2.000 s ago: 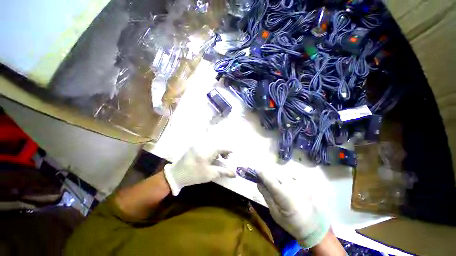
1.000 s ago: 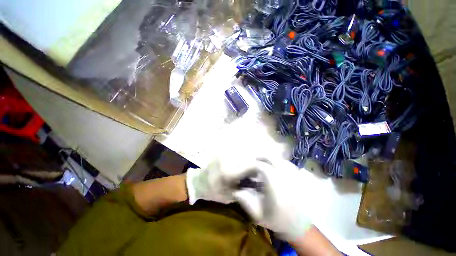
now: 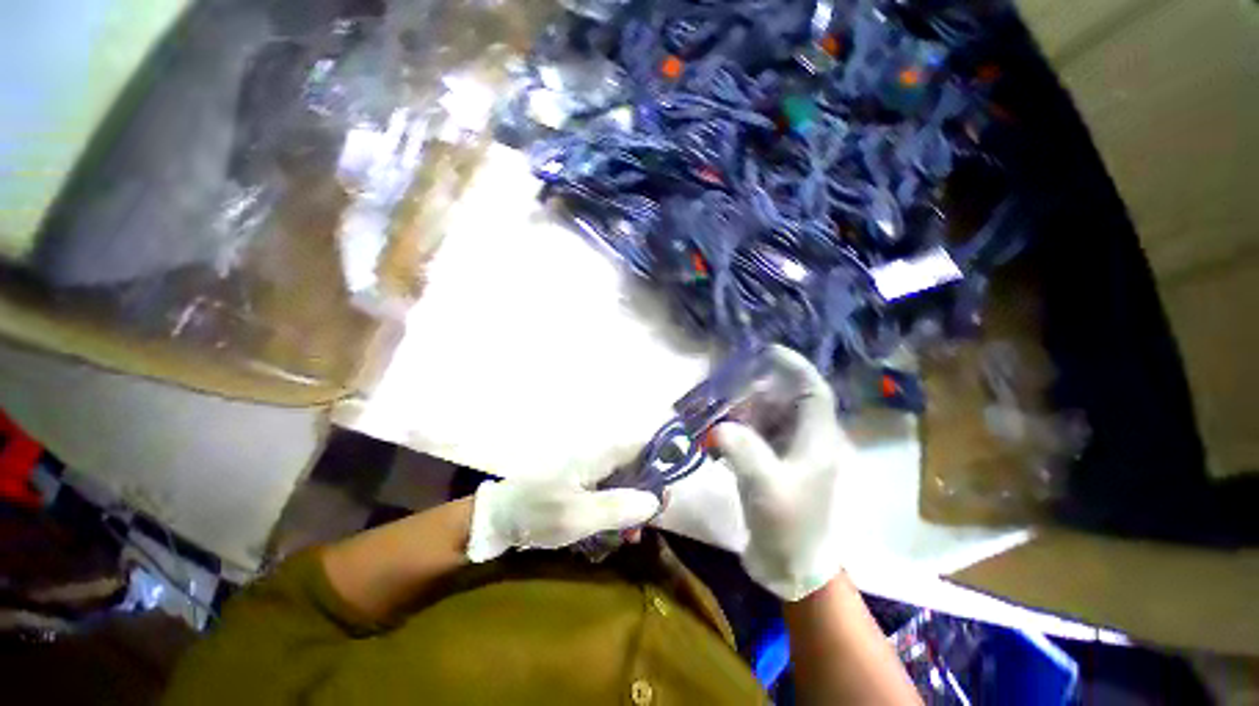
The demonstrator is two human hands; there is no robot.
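A coiled dark grey-blue cable (image 3: 671,455) is held between my two white-gloved hands, above the front edge of the white table. My left hand (image 3: 573,516) grips its lower end near my body. My right hand (image 3: 794,476) is closed on a dark, partly shiny block (image 3: 721,389) at its upper end; the image is blurred there, and I cannot tell whether the block is joined to the cable. A large heap of coiled cables (image 3: 828,179) with orange-red marks lies at the back of the table.
Clear plastic pieces (image 3: 380,173) lie in the open cardboard (image 3: 262,361) at left. A white label (image 3: 915,273) lies on the heap's right side. More clear plastic (image 3: 1015,414) is at right. A blue bin (image 3: 1029,669) stands below the table at lower right.
My hands were close together over a small dark item; now they are apart with the coiled cable stretched between them. The dark box that lay alone on the table left of the heap is gone from there.
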